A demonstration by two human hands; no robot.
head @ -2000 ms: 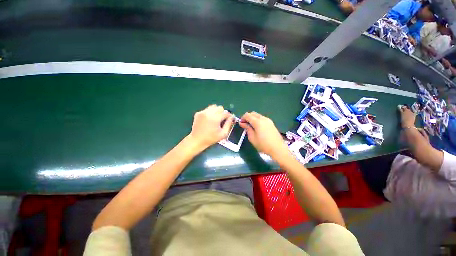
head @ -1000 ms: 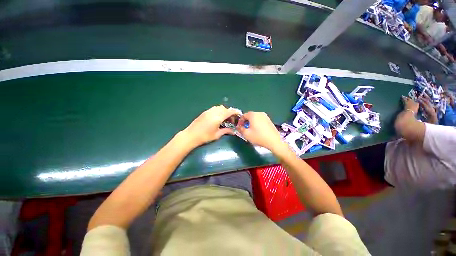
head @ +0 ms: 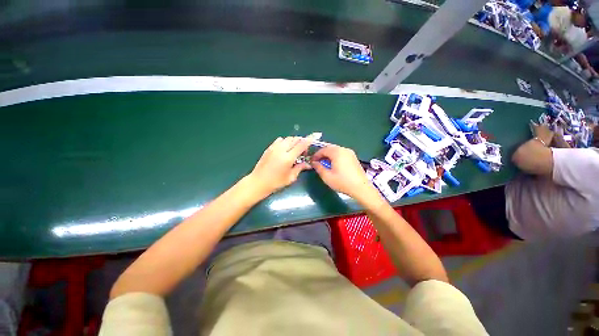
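A white-framed unit [head: 316, 138] is held between my two bare hands above the green bench, mostly hidden by the fingers. My left hand [head: 278, 165] grips its left side. My right hand [head: 340, 169] is closed on its right side, and a bit of blue cell [head: 325, 163] shows at the fingertips. Small parts between the hands are too small to tell apart. A heap of white frames with blue cells [head: 430, 134] lies on the bench right of my right hand.
A single unit [head: 355, 52] lies on the belt behind the pale rail [head: 263, 84]. A slanted grey post [head: 427, 46] rises from the rail. At right another person's arm [head: 535, 156] reaches to a second heap [head: 568, 118]. A red stool [head: 363, 249] stands below the bench edge.
The white frame, hanging low between my hands two seconds ago, is now turned, with its edge above my fingers. The unit on the belt has shifted right. The other person's arm has moved.
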